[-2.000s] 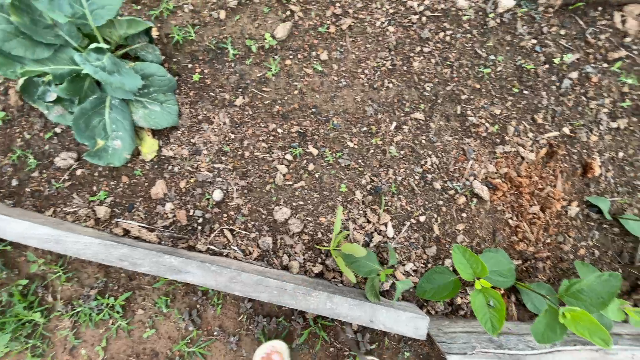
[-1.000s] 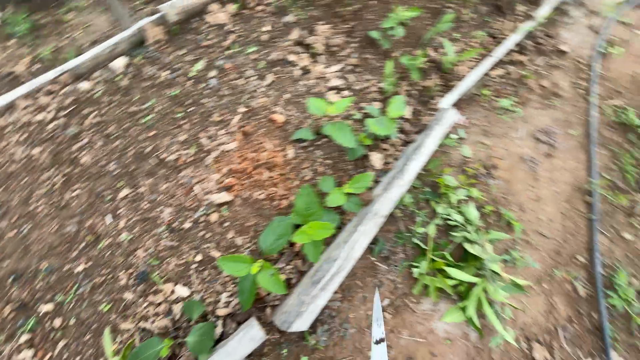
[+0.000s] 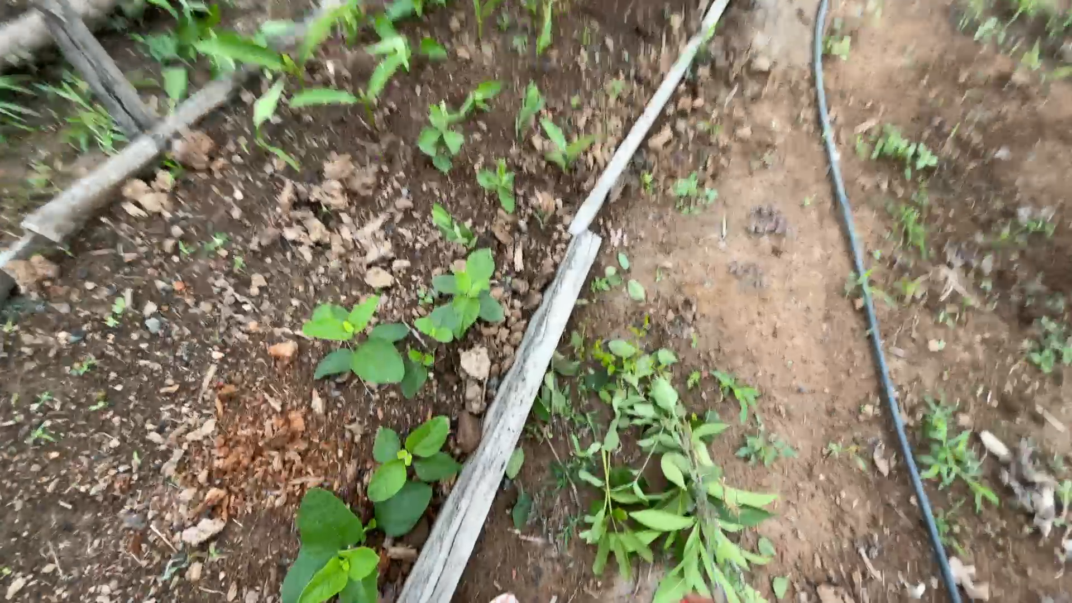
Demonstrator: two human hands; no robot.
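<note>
Neither my left hand nor my right hand is in view. Young broad-leaved plants (image 3: pixel 377 360) grow in the soil bed left of a weathered wooden edging board (image 3: pixel 511 402). A thinner edging strip (image 3: pixel 649 117) continues from the board's upper end. Right of the board, on the bare earth, lies a heap of cut leafy stems (image 3: pixel 670 477). A small pale thing, too cut off to name, shows at the bottom edge.
A dark hose (image 3: pixel 867 301) runs down the right side of the dirt path (image 3: pixel 754 310). At the upper left, a wooden pole (image 3: pixel 126 176) borders the bed, and a grey post (image 3: pixel 96 67) meets it. Small weeds dot the ground at the right.
The view has swung right along the bed. A pointed metal blade, visible at the bottom one second ago, is out of view now.
</note>
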